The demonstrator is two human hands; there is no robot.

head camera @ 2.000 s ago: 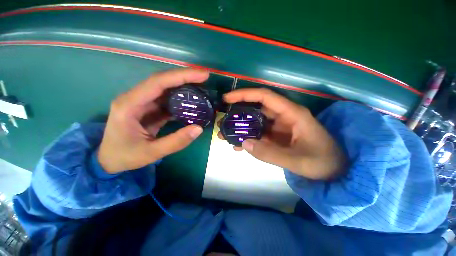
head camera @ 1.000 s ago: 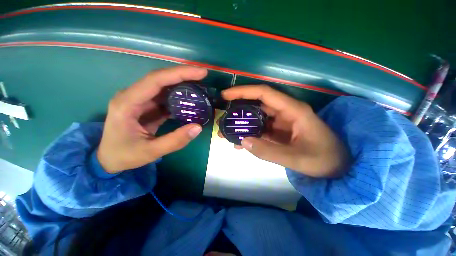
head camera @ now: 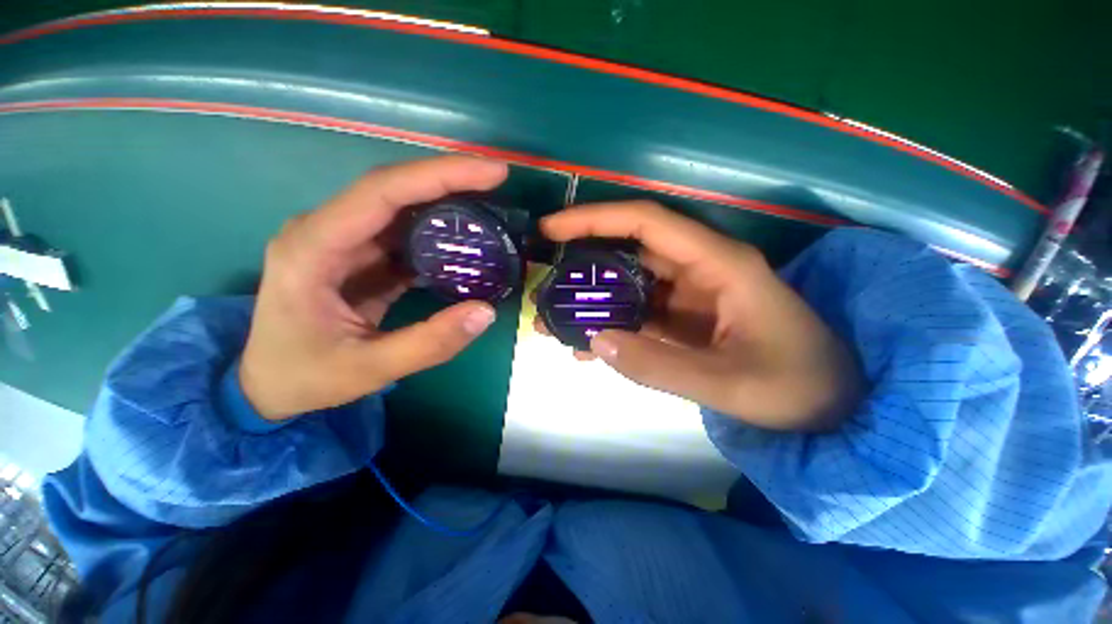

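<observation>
My left hand (head camera: 335, 287) holds a round black smartwatch (head camera: 463, 254) by its rim, with a finger over the top and the thumb at the lower edge. My right hand (head camera: 719, 323) holds a second smartwatch (head camera: 593, 299) the same way, the thumb tip at the bottom of its display. Both displays face up and show white-violet text rows on black. The two watches are side by side, the left one slightly higher. Neither has a strap. Their undersides are hidden.
A white paper sheet (head camera: 598, 421) lies below the right watch. A green mat (head camera: 146, 207) meets a red-edged raised border. A pink-and-white marker pen (head camera: 1058, 226) is at the far right beside clear shiny plastic (head camera: 1094, 366). A white strip (head camera: 37, 266) lies at the left.
Both hands keep their grip and barely move. The view has shifted slightly, so the pen and the right sleeve appear a little differently placed. Both displays still show text rows.
</observation>
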